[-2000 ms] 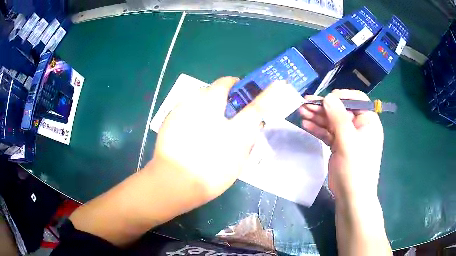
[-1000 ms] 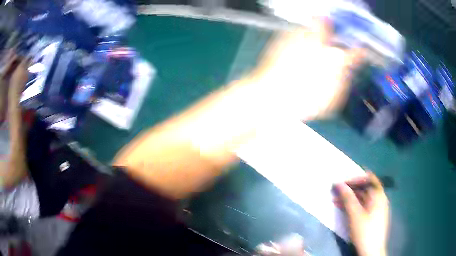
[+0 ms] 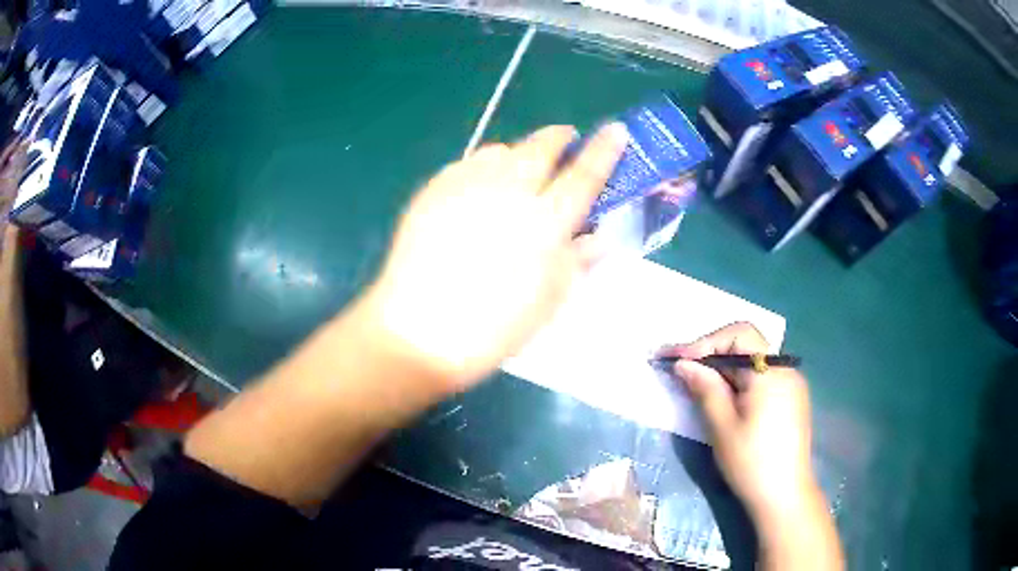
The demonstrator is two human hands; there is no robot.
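My left hand point(image 3: 480, 257), overexposed, grips a blue retail box point(image 3: 659, 151) at the centre, with its far end and a pale side panel showing. The fingers lie over the near part of the box. A white sticker sheet point(image 3: 625, 335) lies flat on the green surface below the box. My right hand point(image 3: 746, 390) holds dark tweezers point(image 3: 731, 360) with a yellow band, the tip at the sheet. Whether a sticker is on the tip cannot be told.
Several blue boxes point(image 3: 832, 151) stand in a group at the back right. More boxes point(image 3: 84, 156) are piled at the left, where another person's arm point(image 3: 13, 335) shows. A pale rail point(image 3: 659, 45) and white sheets point(image 3: 737, 17) are at the back. A clear plastic piece point(image 3: 597, 496) lies near the front edge.
My left hand has come back from the right-hand box group and holds a box over the sheet. Three boxes now stand there instead of two. The tweezers have moved down onto the sheet.
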